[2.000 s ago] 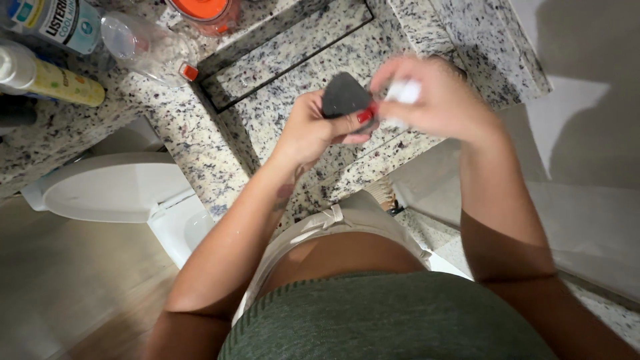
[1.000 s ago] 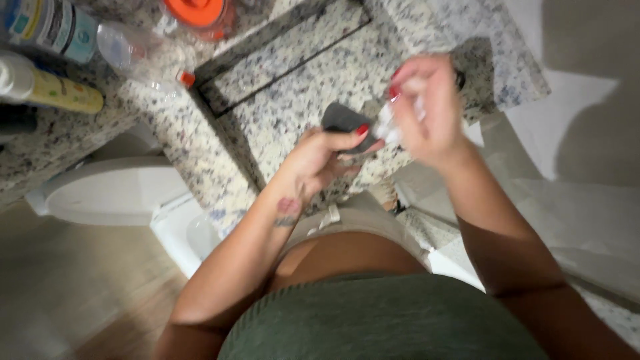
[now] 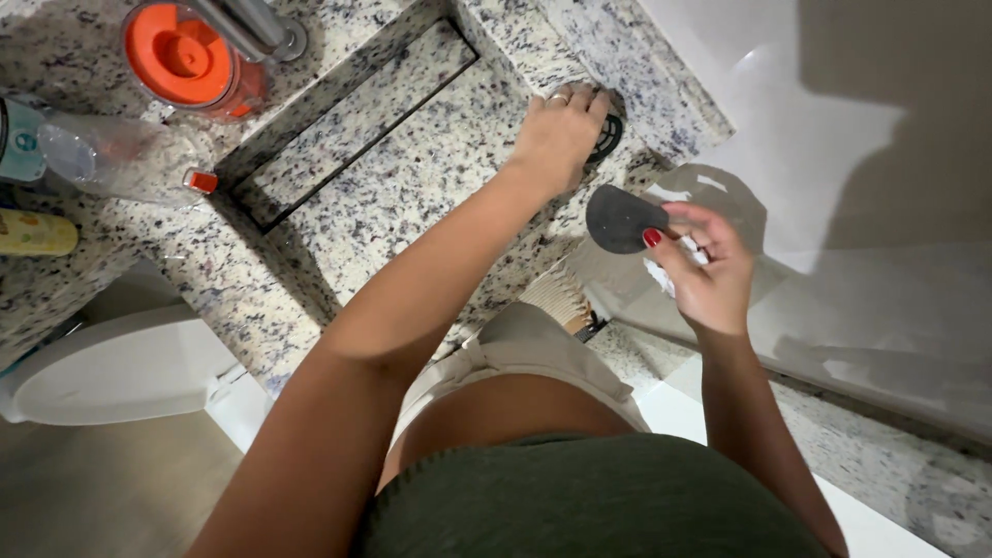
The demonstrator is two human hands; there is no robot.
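My right hand (image 3: pixel 709 267) pinches a thin dark grey oval piece (image 3: pixel 624 219) between thumb and finger, and crumpled white paper or tissue (image 3: pixel 665 273) is tucked in the same palm. My left hand (image 3: pixel 558 136) reaches across the granite sink basin (image 3: pixel 418 155) to its right-hand rim. Its fingers lie on a round black slotted item (image 3: pixel 608 139), which they partly cover. Whether the fingers grip that item cannot be told.
A metal faucet (image 3: pixel 260 27) stands behind the basin, near a clear container with an orange lid (image 3: pixel 184 58). Left of the basin lie a clear plastic bottle with a red cap (image 3: pixel 120 159) and a yellow bottle (image 3: pixel 35 232). A white toilet (image 3: pixel 116 372) is at lower left.
My left hand has let go of the dark grey piece and moved to the round black item at the basin's right rim. The grey piece is now in my right hand with the white paper or tissue.
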